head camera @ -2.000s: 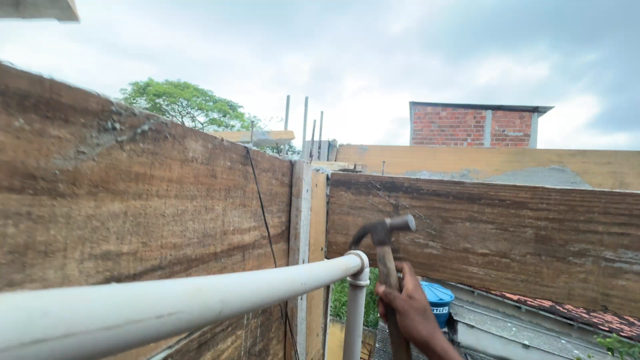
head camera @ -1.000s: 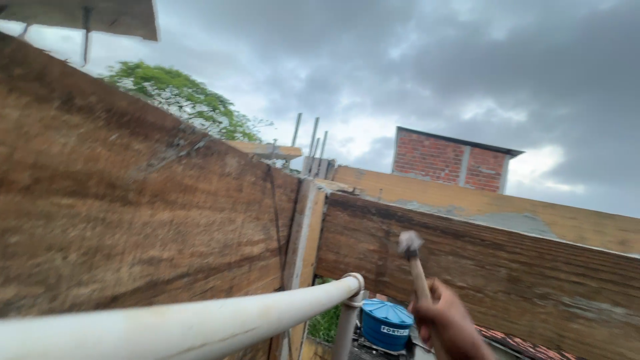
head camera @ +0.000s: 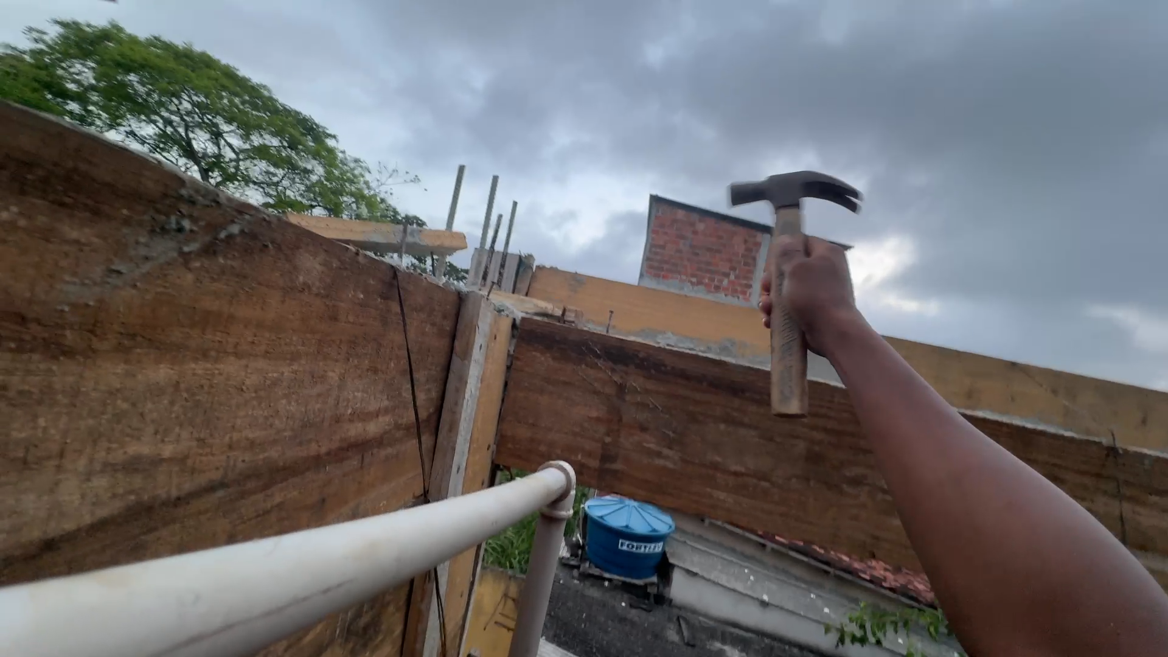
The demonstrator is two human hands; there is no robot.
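Note:
My right hand (head camera: pixel 815 290) grips the wooden handle of a claw hammer (head camera: pixel 789 310), raised in front of the sky with its arm stretched out. The hammer stands upright, its striking face to the left and its claw to the right. Below and behind it runs a brown plywood formwork panel (head camera: pixel 639 401), which meets a larger plywood panel (head camera: pixel 210 365) at a corner with wooden posts (head camera: pixel 474 392). My left hand is out of view.
A white plastic pipe (head camera: pixel 301 570) crosses the lower left, ending at an elbow above a downward pipe (head camera: pixel 543 575). Steel rebars (head camera: pixel 488 224) rise behind the corner. Beyond and below are a blue water tank (head camera: pixel 630 538) and roofs. A dark wire (head camera: pixel 412 383) hangs on the left panel.
My right hand has lifted the hammer from beside the pipe elbow to high above the right panel. The view has shifted.

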